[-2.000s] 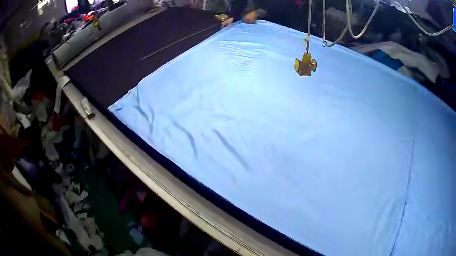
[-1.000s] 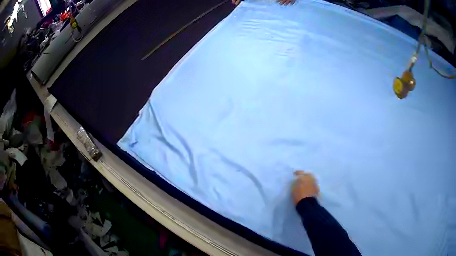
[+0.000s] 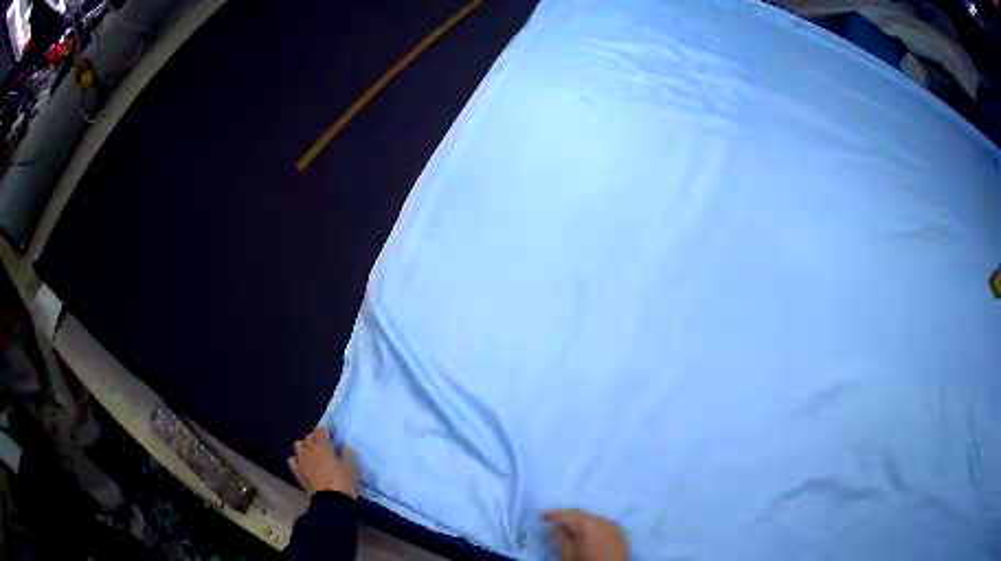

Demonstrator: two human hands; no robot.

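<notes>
Light blue fabric [image 3: 659,263] lies over dark navy cloth [image 3: 231,219], with folds near its near left corner. My left hand [image 3: 324,465] is at that corner, its fingers and thumb closed on the fabric edge. My right hand [image 3: 591,536] is on the fabric near its front edge, to the right of my left hand. It is blurred and partly cut off by the bottom of the picture, and its fingertips are hard to make out.
A brown wooden ruler [image 3: 384,88] lies on the dark cloth. A grey bar weight [image 3: 202,458] lies on the pale table edge [image 3: 110,376]. A pale roll [image 3: 66,121] is at the upper left. A yellow-brown hanging connector [image 3: 996,282] is cut off at the right.
The view has shifted towards the near left corner. My left hand has come into view at the corner. A hand seen on the fabric a second ago now appears lower. The other person's hands are out of view.
</notes>
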